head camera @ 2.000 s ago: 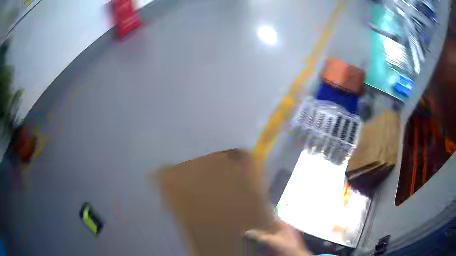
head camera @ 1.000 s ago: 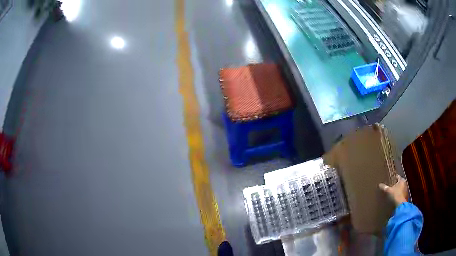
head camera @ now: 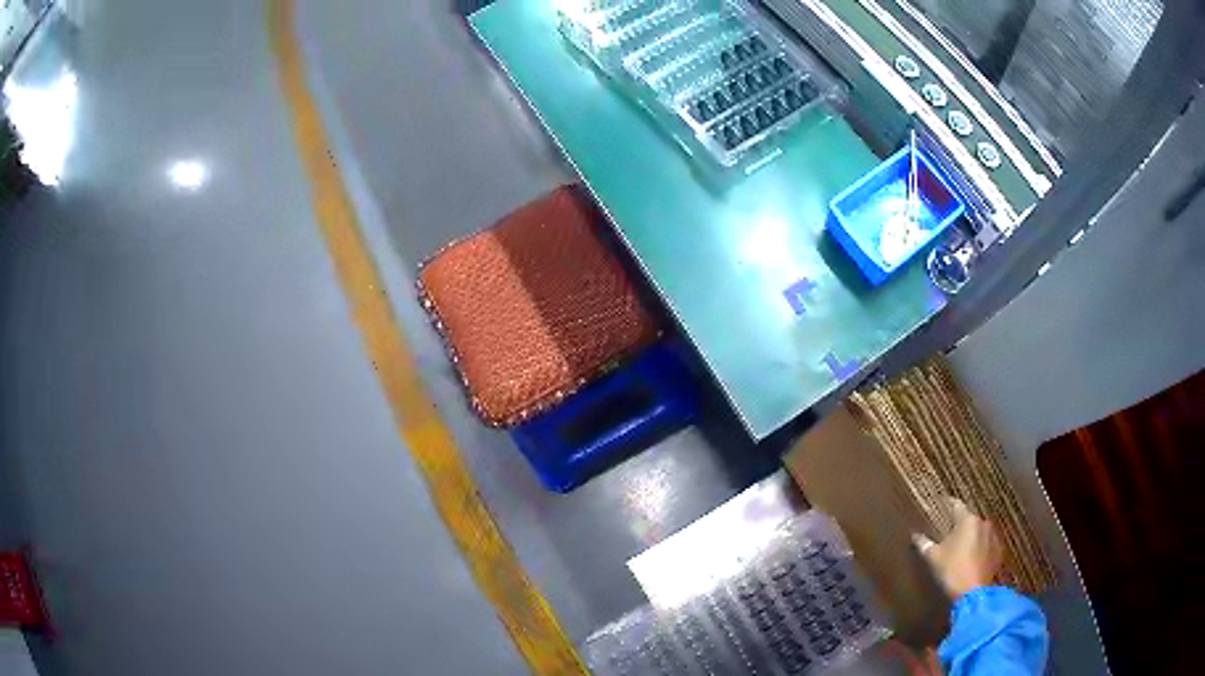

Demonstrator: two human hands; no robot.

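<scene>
My right hand (head camera: 965, 548), in a blue sleeve, is at the lower right. Its thumb lies against the flat face of a brown cardboard sheet (head camera: 866, 508) and its fingers reach over the edges of a bundle of cardboard sheets (head camera: 945, 449). Left of the bundle, a clear blister tray (head camera: 760, 614) with dark parts in its pockets lies low near the floor, with a white surface (head camera: 720, 541) showing behind it. A small skin-coloured patch shows at the bottom edge, too cut off to identify. My left hand is not clearly in view.
The green bench (head camera: 714, 284) holds another clear tray (head camera: 727, 99) and a blue bin (head camera: 899, 218) with whitish contents and a thin stick. White-rimmed discs (head camera: 934, 94) sit on the conveyor (head camera: 872, 66). A blue stool (head camera: 608, 409) with an orange-brown cushion (head camera: 535, 304) stands beside the bench.
The view has swung from open floor toward the bench. The loose cardboard sheet seen earlier in my hand is now against the bundle's left side, with my right hand on it.
</scene>
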